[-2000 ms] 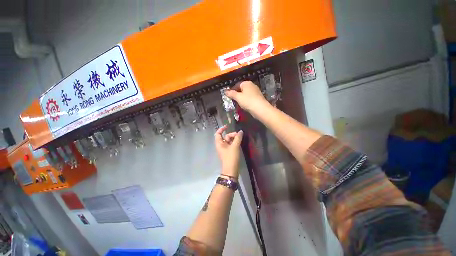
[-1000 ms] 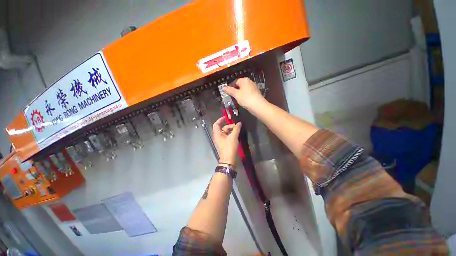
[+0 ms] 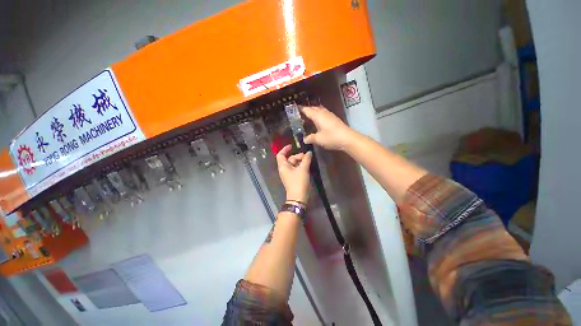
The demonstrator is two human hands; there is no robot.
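Observation:
A long black strap [image 3: 336,223] hangs down from a metal clip [image 3: 294,120] under the orange hood, with a small buckle-like piece partway along it. My left hand [image 3: 295,170] pinches the strap's upper end just below the clip. My right hand [image 3: 324,127] is at the clip's right side, its fingers around the clip. The exact contact at the strap's top end is partly hidden by my fingers. A second thin strap [image 3: 261,191] hangs from the neighbouring clip on the left.
A row of metal clips [image 3: 207,156] runs left under the orange hood [image 3: 210,60]. The white machine panel [image 3: 191,235] is behind the straps, with papers [image 3: 137,284] on it. A blue bin [image 3: 487,181] stands at the right.
The clip row and the machine have shifted left in view. My right hand's fingers have spread lower around the clip. The red light on the strap has moved off to its left.

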